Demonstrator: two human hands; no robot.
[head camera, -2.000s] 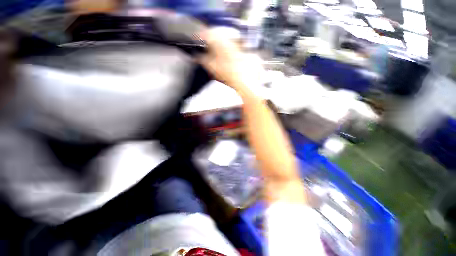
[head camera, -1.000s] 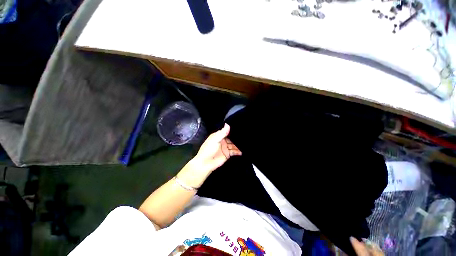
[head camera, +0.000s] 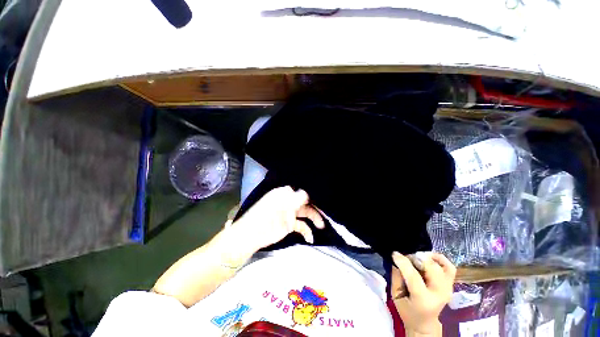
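Note:
A black garment (head camera: 355, 171) lies over the lap below the table's front edge, with a strip of white lining showing near its lower edge. My left hand (head camera: 279, 214) holds the garment's near left edge between thumb and fingers. My right hand (head camera: 424, 283) is at the garment's lower right corner, fingers bent and pinching its edge. A small greyish thing shows at the right fingers; I cannot tell if it is a tool or a ring.
A white-topped table (head camera: 197, 46) with a wooden drawer (head camera: 217, 89) spans the front. A round translucent bin (head camera: 199, 168) stands on the green floor. A grey cloth-sided bin (head camera: 79, 178) is left. Clear plastic bags with white labels (head camera: 483, 161) lie right.
The view has shifted over the lap. My right hand has come from the bottom edge of the picture to the garment's lower right corner. My left hand now grips the garment's near edge.

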